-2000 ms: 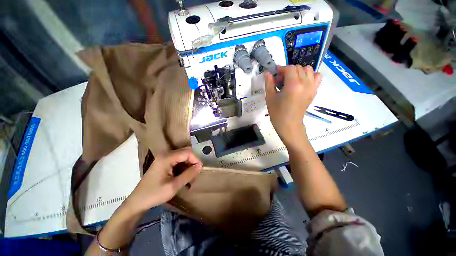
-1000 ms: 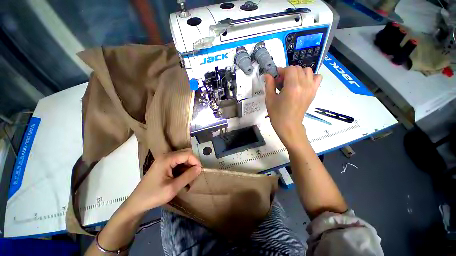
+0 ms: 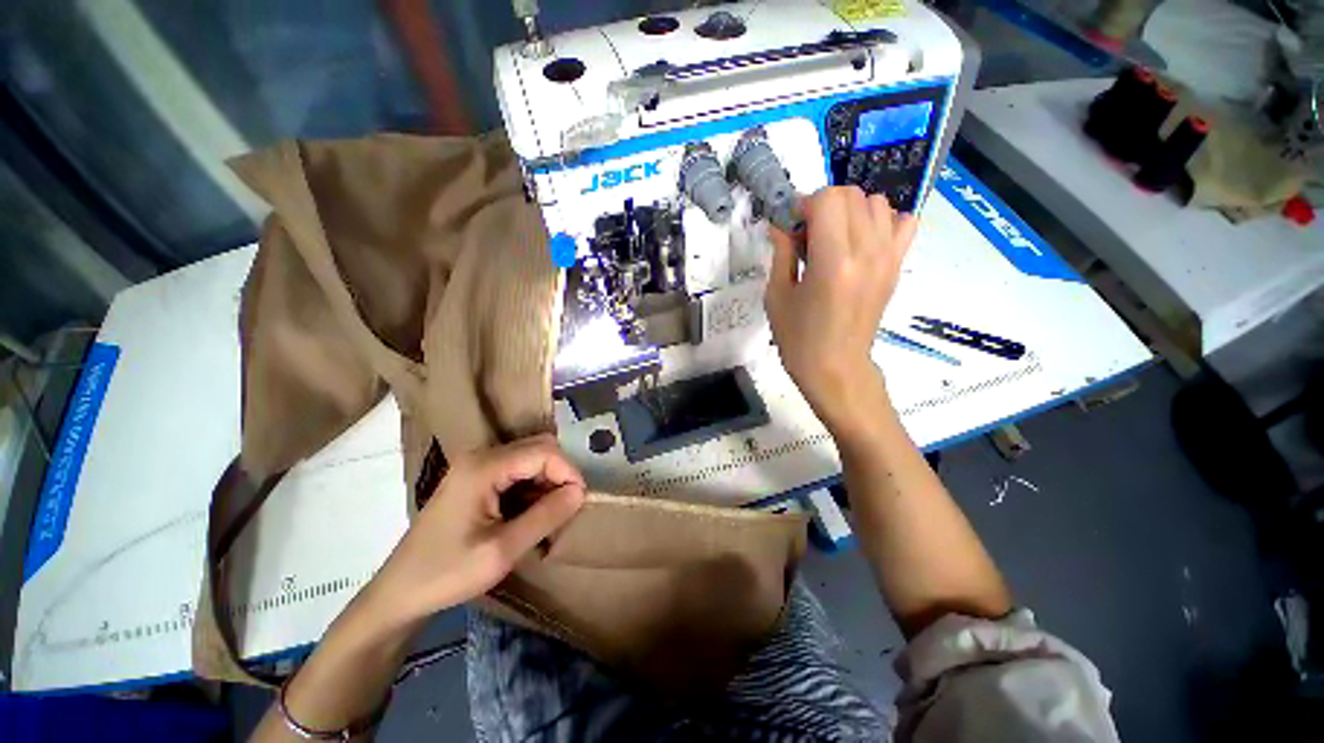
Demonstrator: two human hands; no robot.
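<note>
The brown garment panel (image 3: 487, 290) lies left of the machine's lit needle area (image 3: 610, 312) and hangs over the table's front edge onto the lap. My left hand (image 3: 501, 515) pinches its pale-edged border at the front edge of the table. The white overlock machine (image 3: 581, 138) stands behind, with two grey ribbed tension knobs (image 3: 707, 182) showing. My right hand (image 3: 842, 276) is raised at the machine front, just right of these knobs. Its fingertips are curled at a further grey part, mostly hidden by the hand, so I cannot tell how it is gripped.
Black thread snips (image 3: 969, 338) and pale blue tweezers (image 3: 919, 347) lie on the table right of my right hand. A dark scrap opening (image 3: 694, 411) is before the needle area. The lit control panel (image 3: 889, 128) is at the upper right. Dark thread cones (image 3: 1133, 109) stand on another table.
My right hand's fingers have turned and curled more at the machine front, shifting slightly left. My left hand and the cloth have stayed nearly still.
</note>
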